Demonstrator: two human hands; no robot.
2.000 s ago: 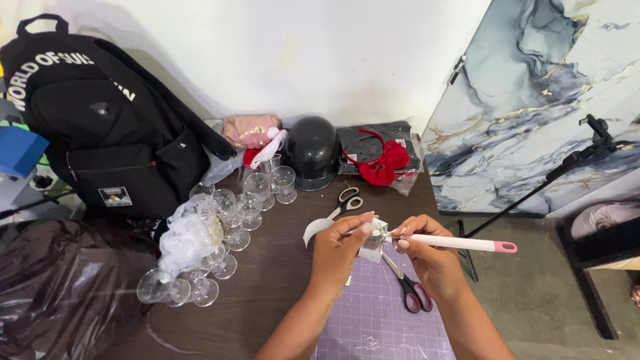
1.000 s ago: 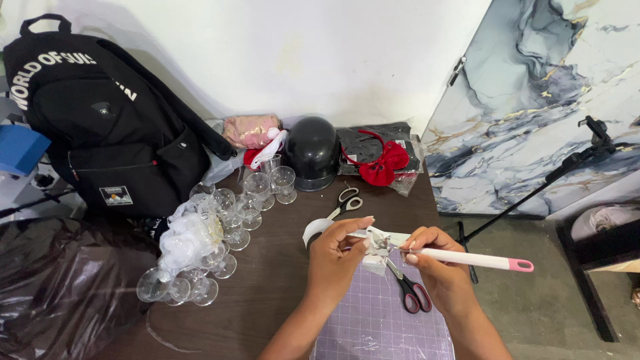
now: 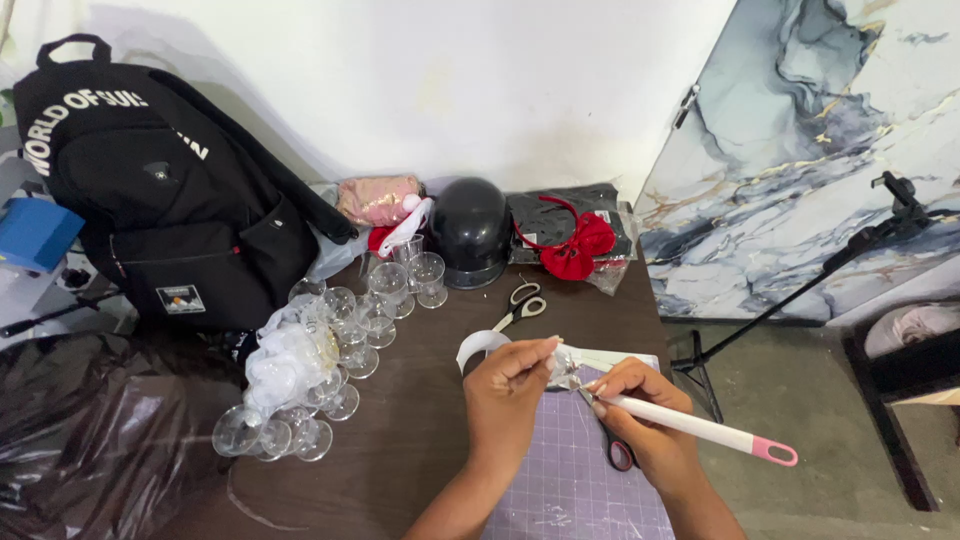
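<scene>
Between my fingertips, a small clear and silvery piece point(image 3: 564, 367) is pinched by my left hand point(image 3: 514, 394); its exact kind cannot be told. My right hand point(image 3: 649, 416) grips a white handle with a pink looped end point(image 3: 697, 424) near its inner end, where thin metal shows. Both hands are above a purple cutting mat with a grid point(image 3: 570, 457). Partly hidden under my right hand lie scissors with dark and red handles point(image 3: 619, 453). A white curved strip or roll point(image 3: 481, 343) sits behind my left hand, next to scissors with black and cream handles point(image 3: 523, 304).
Clear stemmed cups point(image 3: 360, 360) and white crumpled material point(image 3: 289, 367) stand at the left. Farther back are a black backpack point(image 3: 172, 210), a black helmet-like object point(image 3: 469, 232) and a red bow headband point(image 3: 577, 244). A black stand point(image 3: 810, 285) rises at the right.
The white handle now slants more steeply down to the right. My hands have shifted slightly, and the small piece between them is held at a different angle.
</scene>
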